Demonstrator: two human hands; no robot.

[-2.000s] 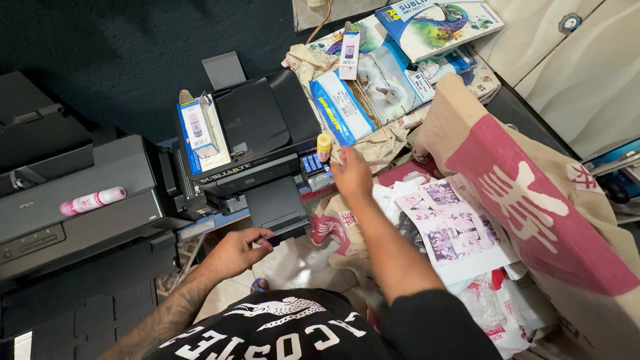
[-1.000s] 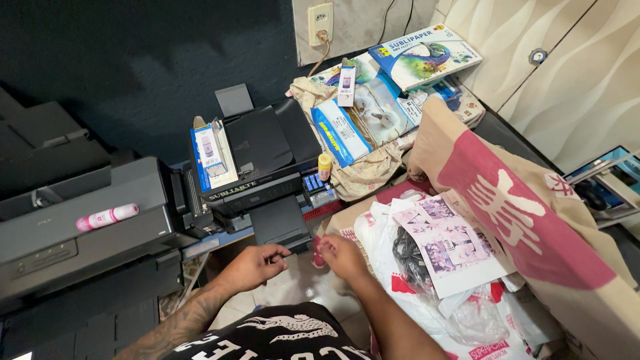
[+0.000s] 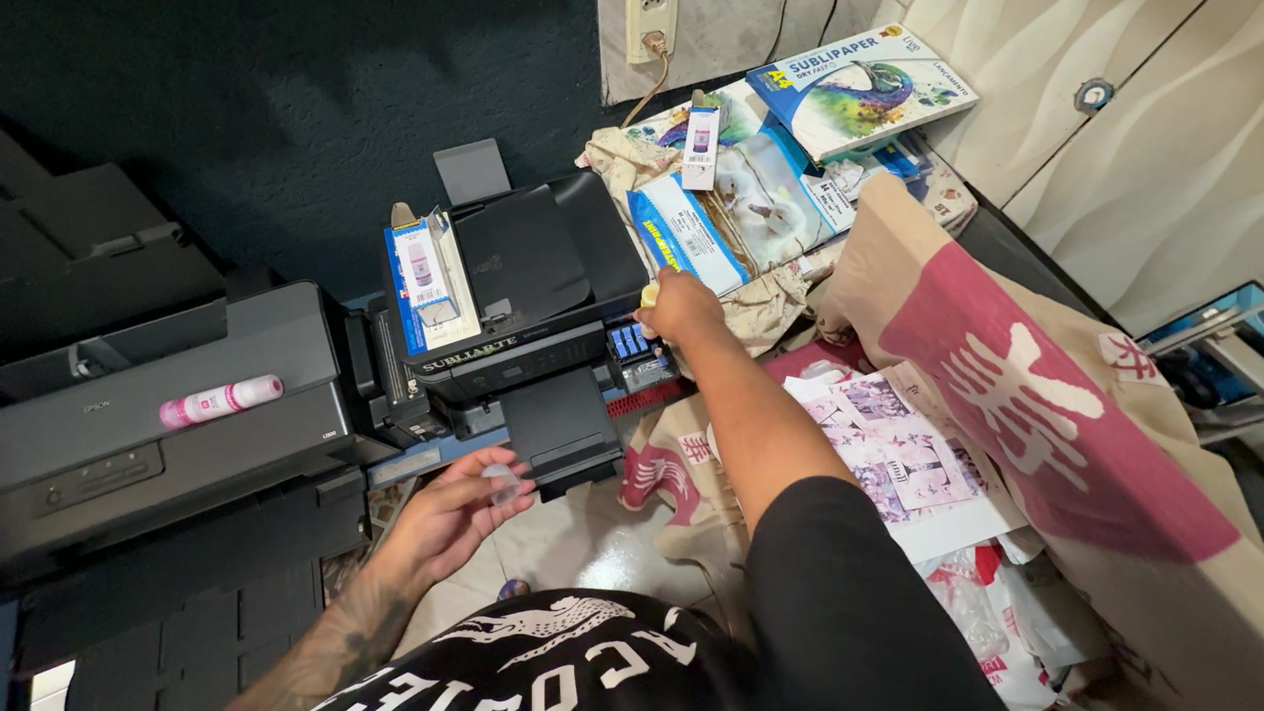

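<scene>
My right hand point(image 3: 681, 308) closes on the yellow ink bottle point(image 3: 649, 295), which stands by the right front corner of the black inkjet printer point(image 3: 533, 257); most of the bottle is hidden. Just below it is the printer's opened ink tank section point(image 3: 632, 343) with blue caps. My left hand point(image 3: 469, 504) holds a small translucent plastic cap point(image 3: 502, 485) in its fingers, in front of the output tray point(image 3: 561, 430). A magenta ink bottle point(image 3: 221, 401) lies on the larger Epson printer point(image 3: 168, 434) at the left.
An ink carton point(image 3: 422, 265) lies on the black printer's left side. Behind it are another carton point(image 3: 700, 148), a paper pack point(image 3: 691, 237) and a sublipaper box point(image 3: 861, 89). Printed sheets point(image 3: 904, 449) rest on plastic bags point(image 3: 987, 612), beside a beige and maroon cloth point(image 3: 1007, 385).
My right hand has moved from near my left hand up to the yellow bottle. A small translucent cap now shows in my left hand.
</scene>
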